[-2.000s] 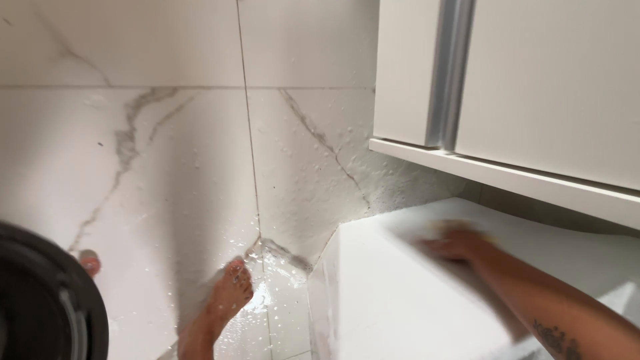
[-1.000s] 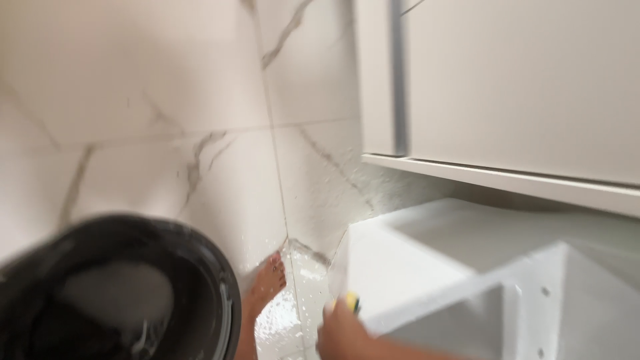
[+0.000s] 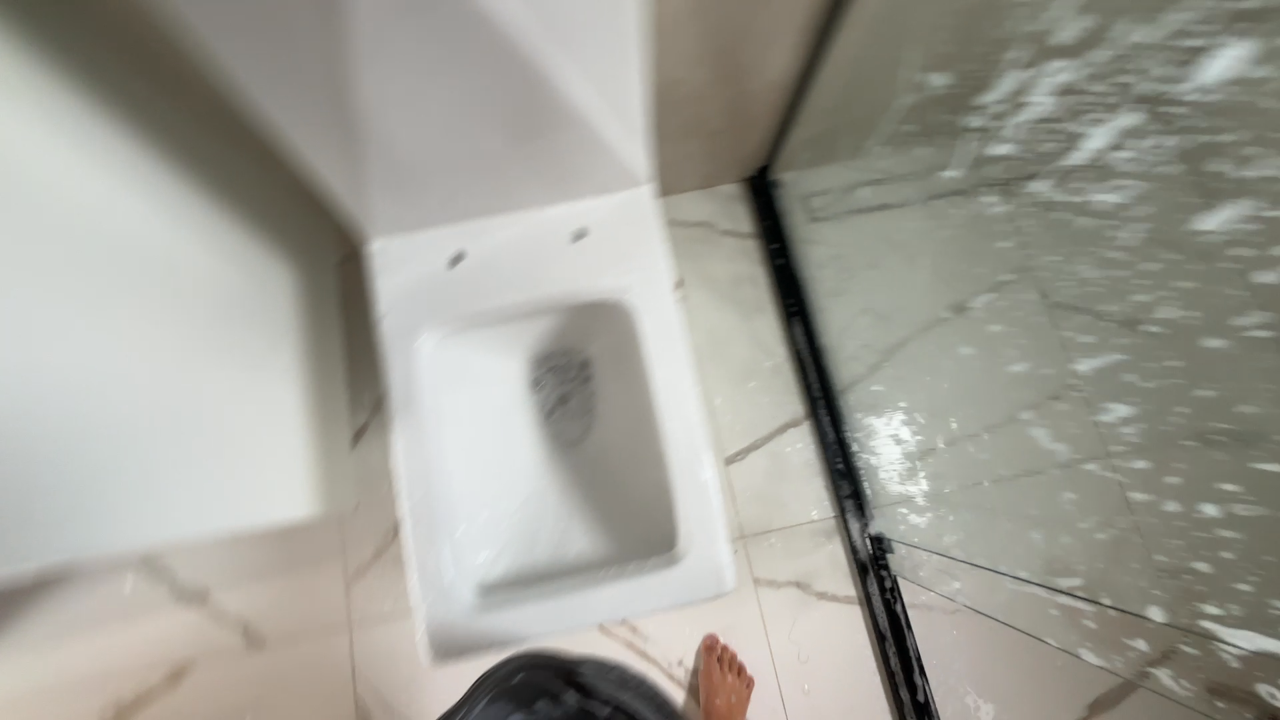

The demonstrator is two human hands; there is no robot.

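Note:
Neither of my hands shows in the head view at this moment. A white rectangular toilet bowl (image 3: pixel 700 480) without a seat stands in the middle, with two holes in its rear ledge and dark specks or ripples at the drain. Below its front edge, the rim of a black bucket or basin (image 3: pixel 560 680) pokes in at the bottom of the view; what it holds cannot be told. A bare foot (image 3: pixel 724 680) rests on the floor just right of it.
On the right is a glass shower panel (image 3: pixel 1100 380) with white foam on it, set in a black metal track (image 3: pixel 825 400). A white cabinet (image 3: pixel 150 350) is at the left. The marble-patterned tile floor (image 3: pixel 790 620) looks wet.
The view has swung from the cabinet side to the toilet and shower glass. The hand seen on and beside the white surface earlier is out of sight.

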